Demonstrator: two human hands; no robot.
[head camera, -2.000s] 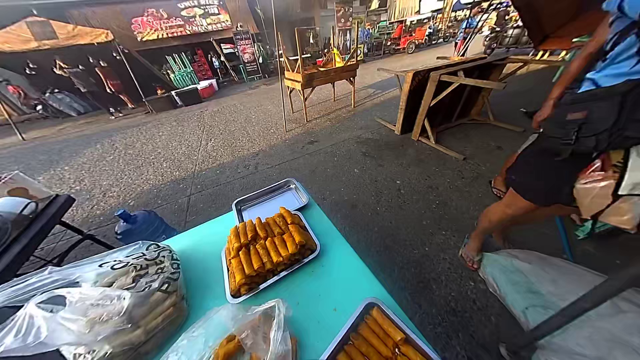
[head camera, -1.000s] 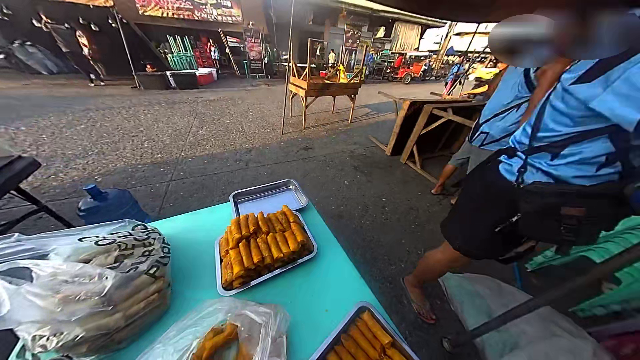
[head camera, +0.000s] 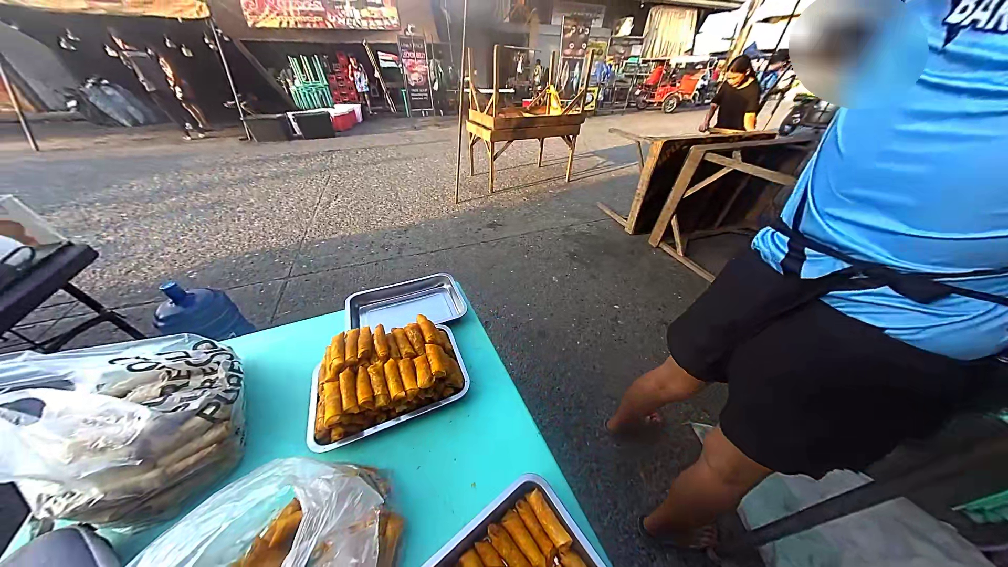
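Note:
Neither my left hand nor my right hand shows in the head view. On a turquoise table (head camera: 441, 465) stands a metal tray (head camera: 465, 376) piled with golden fried rolls (head camera: 386, 374). An empty metal tray (head camera: 405, 303) lies behind it, at the table's far corner. Another metal tray (head camera: 453, 543) of fried rolls (head camera: 528, 531) is cut off by the bottom edge. A clear plastic bag (head camera: 315, 504) with fried rolls inside lies at the front. To its left is a larger printed plastic bag (head camera: 118, 425) of pale, uncooked-looking rolls.
A person in a blue shirt (head camera: 913, 189) stands close on the right. Beyond are tipped wooden tables (head camera: 677, 181), a wooden stand (head camera: 524, 126) and a person in black (head camera: 736, 98). A blue water jug (head camera: 201, 311) stands left of the table, near a dark folding table (head camera: 47, 283).
The person in blue has come further into view on the right. A person in black now shows behind the tipped wooden tables. The trays and bags have not plainly moved.

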